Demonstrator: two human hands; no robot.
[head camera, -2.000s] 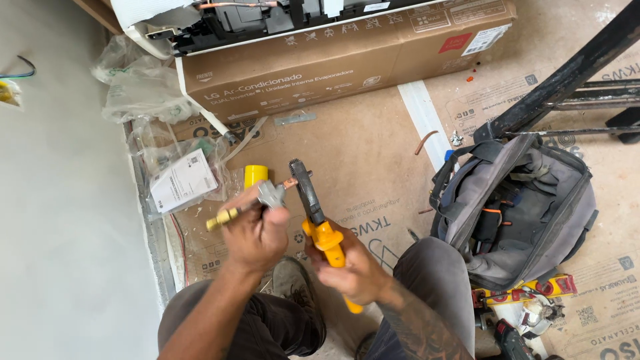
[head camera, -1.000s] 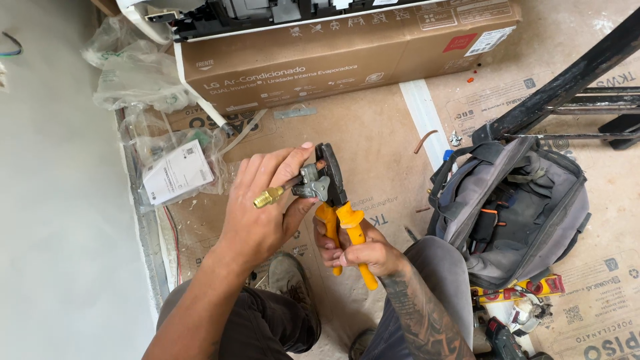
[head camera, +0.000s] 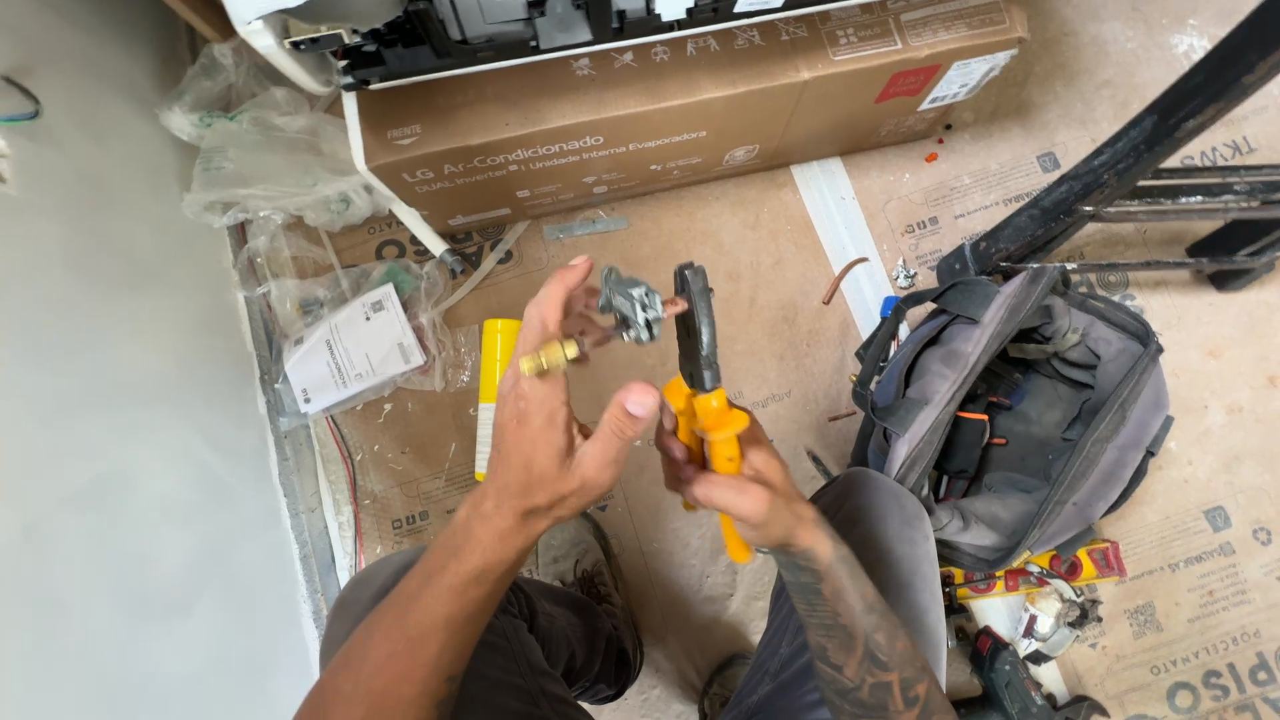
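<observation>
Yellow-handled pliers (head camera: 710, 410) are in my right hand (head camera: 735, 480), their dark jaws closed on the end of a short copper tube (head camera: 676, 306). A grey metal clamp-like tool (head camera: 632, 303) sits around the tube just left of the jaws. A brass flare nut (head camera: 549, 358) is at the tube's other end, in front of the fingers of my left hand (head camera: 550, 420). That hand is spread with its thumb apart, beside the tool; whether its fingers touch the tool or tube cannot be told, as they are blurred and partly hidden.
An LG air-conditioner carton (head camera: 600, 140) lies ahead with an indoor unit (head camera: 560, 30) on it. A grey tool bag (head camera: 1020, 420), a spirit level (head camera: 1080, 563) and a cordless drill (head camera: 1010, 670) are at right. A yellow can (head camera: 497, 390) and plastic bags (head camera: 290, 170) lie left.
My left hand was closed around the clamp-like tool one second ago; now its fingers and thumb are spread. The pliers remain in my right hand, their handles closer together than before.
</observation>
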